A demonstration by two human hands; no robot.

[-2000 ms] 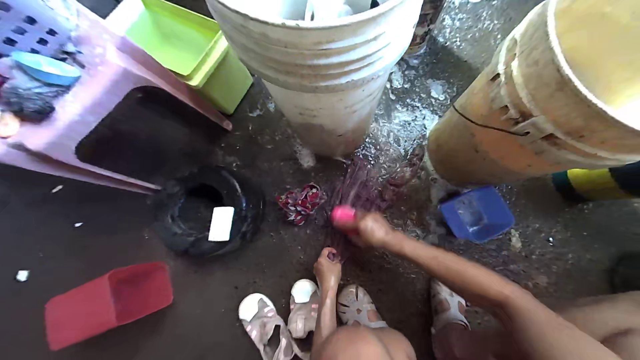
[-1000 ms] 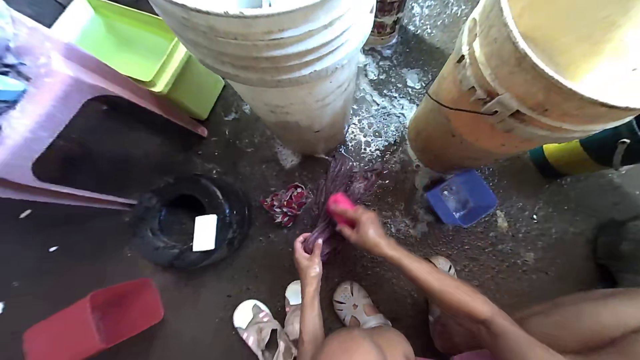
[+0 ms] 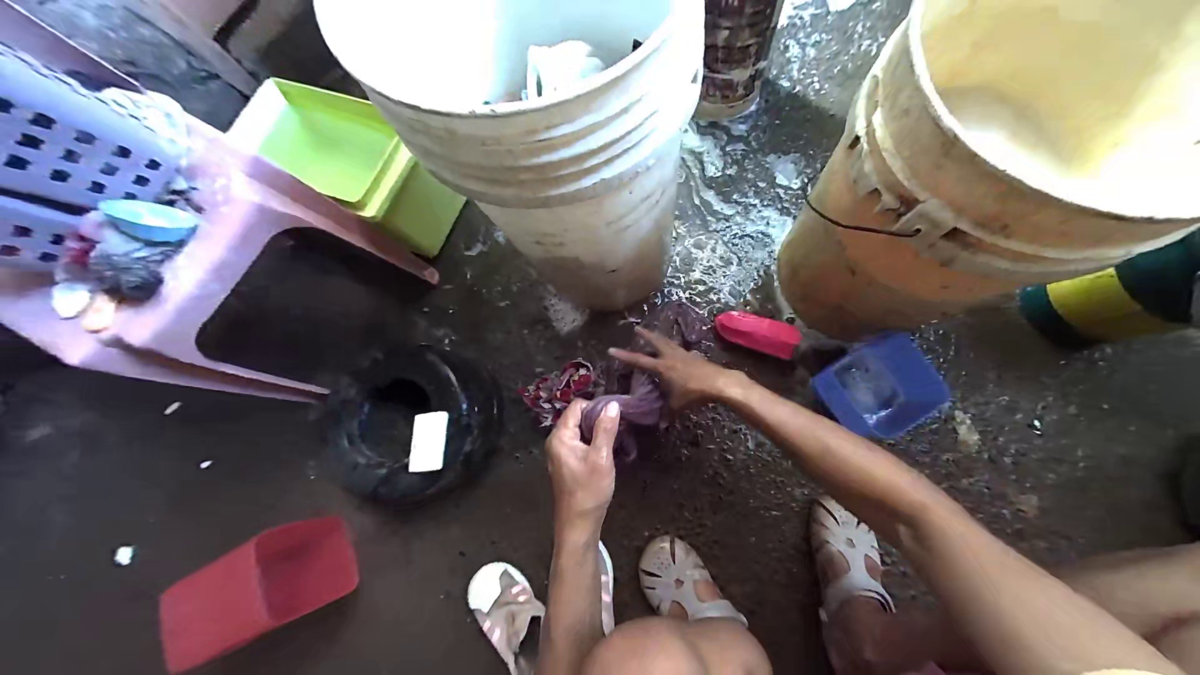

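Note:
A wet purple cloth point(image 3: 642, 403) lies bunched on the dark floor, below the white bucket. Pinched between the thumb and fingers of my left hand point(image 3: 583, 459) is one end of it. My right hand point(image 3: 680, 370) reaches over the cloth with its fingers spread, and no grip on the cloth shows. To the right of that hand a pink brush point(image 3: 757, 335) rests on the floor, its far end dark beside a blue plastic container point(image 3: 881, 384). A red patterned cloth point(image 3: 561, 389) lies crumpled just left of the purple one.
Tall white point(image 3: 600, 234) and yellowish point(image 3: 844, 262) buckets stand ahead. A black ring-shaped object point(image 3: 478, 422) carries a white bar point(image 3: 428, 442). Around them are a red scoop-like container point(image 3: 258, 586), a pink plastic stool point(image 3: 234, 225), a green bin point(image 3: 427, 211) and sandals point(image 3: 680, 572). Suds wet the floor.
The pink brush, in my right hand a second ago, now lies on the floor near the blue container. My right hand has opened over the purple cloth; my left still holds the cloth.

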